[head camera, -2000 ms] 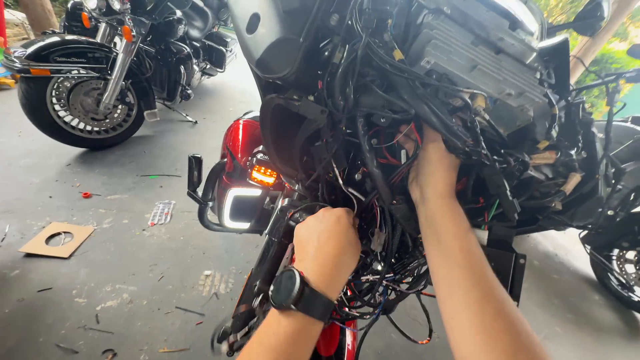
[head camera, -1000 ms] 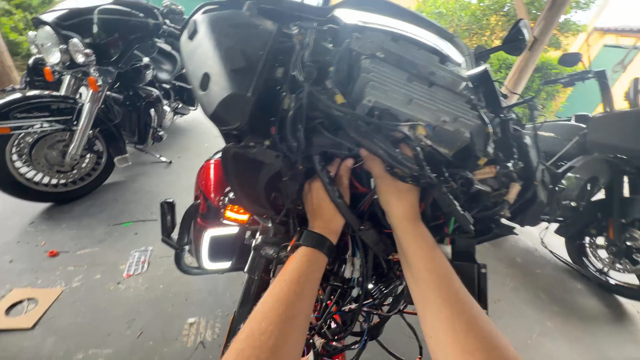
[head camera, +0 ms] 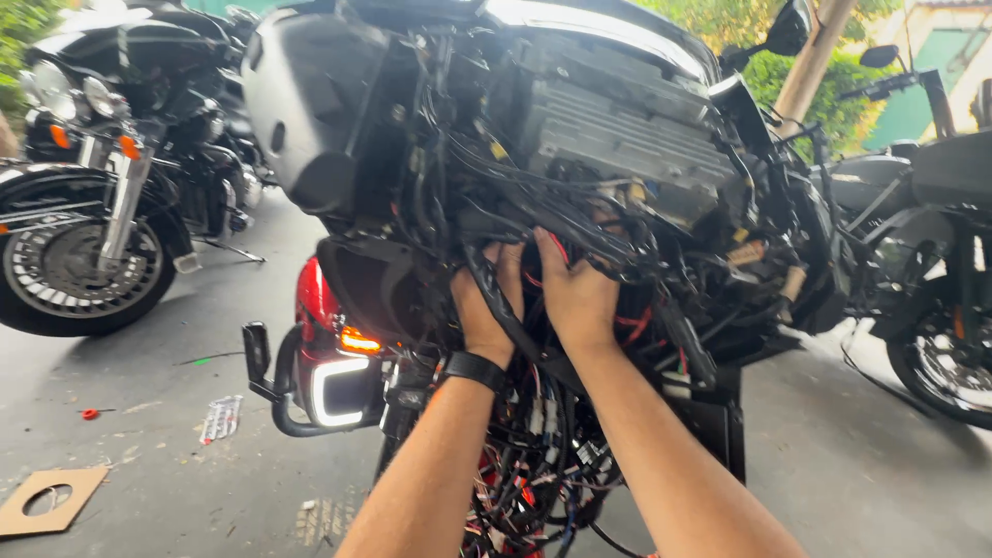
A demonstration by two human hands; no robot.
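Note:
Both hands reach into the exposed wiring of a partly dismantled motorcycle. My left hand (head camera: 488,302), with a black watch strap (head camera: 474,370) at the wrist, is behind a thick black wire loom (head camera: 500,306); its fingertips are hidden. Close beside it, my right hand (head camera: 580,306) has its thumb up near a red wire (head camera: 558,246), its other fingers hidden under black-wrapped cables (head camera: 573,221). What either hand grips is not visible. Above them sits a finned metal unit (head camera: 628,132). Below hangs a tangle of wires and connectors (head camera: 542,465).
A black fairing (head camera: 310,101) projects at upper left, above a lit lamp (head camera: 337,391). Another motorcycle (head camera: 116,178) stands at left, and one more (head camera: 930,232) at right. On the floor lie a cardboard piece with a hole (head camera: 85,496) and a small packet (head camera: 222,418).
My left hand has moved up from the lower wiring to beside my right hand, under the black cables. The view has shifted.

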